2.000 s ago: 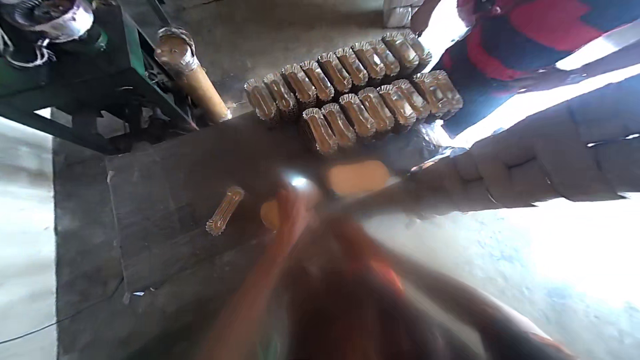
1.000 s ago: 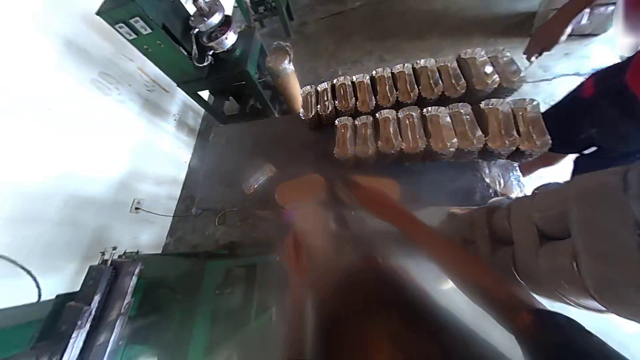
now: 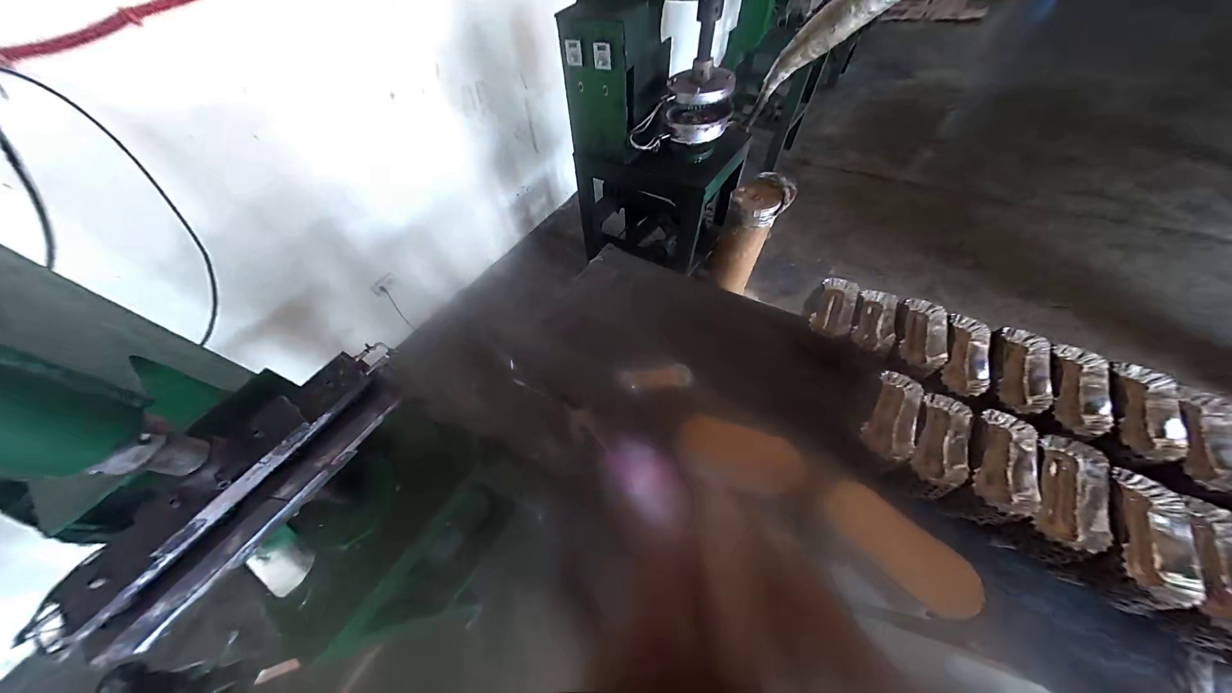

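A blurred hand, apparently my left hand (image 3: 654, 491), reaches over the dark tabletop at lower centre, with a pinkish bright spot at its fingers. What it holds cannot be made out. Just right of it lies a flat tan oval piece (image 3: 741, 454), and a second tan oval piece (image 3: 905, 549) is farther right. My right hand is too blurred to tell apart from the smear of arms at the bottom. A smaller tan strip (image 3: 656, 377) lies beyond the hand.
Two rows of stacked oblong trays with crimped shiny rims (image 3: 1009, 462) line the table's right side. A green press machine (image 3: 602, 87) and a tan cylinder (image 3: 746, 236) stand beyond. At left is a green machine with long metal bars (image 3: 250, 500); a white wall stands behind.
The view has swung far to the left, bringing the machine with metal bars closer in. Both oval pieces now show more fully beside the blurred hand.
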